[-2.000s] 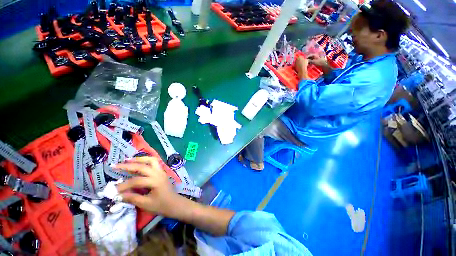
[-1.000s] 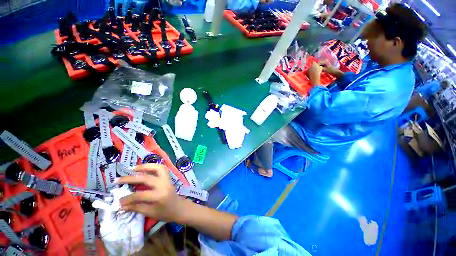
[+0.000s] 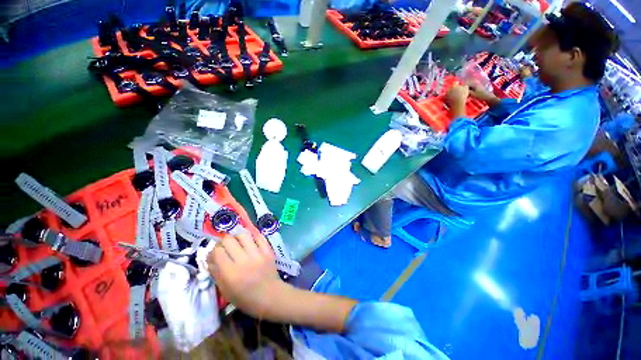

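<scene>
My left hand [image 3: 186, 304], in a white glove, holds a wristwatch over the orange-red watch tray [image 3: 83, 271]. The watch's grey strap [image 3: 151, 254] sticks out to the left; its case is mostly hidden by my fingers. My bare right hand [image 3: 244, 271] is against the watch with curled fingers, and a bit of white wiping cloth [image 3: 204, 254] shows at its fingertips. Several watches with light-grey straps lie crossed on the tray, one with a silvery round bezel [image 3: 225, 220] just above my right hand.
Right of the tray are a green label [image 3: 289, 211], a white bottle [image 3: 271, 166], white wipes [image 3: 336, 172] and another white bottle [image 3: 382, 151]. A clear plastic bag [image 3: 200, 130] lies beyond. A tray of black watches [image 3: 190, 60] stands behind. A person in blue [image 3: 520, 144] works at right.
My right hand has turned and its fingers have curled down closer around the watch in my gloved left hand. The whole view has shifted, so the bench things appear further right.
</scene>
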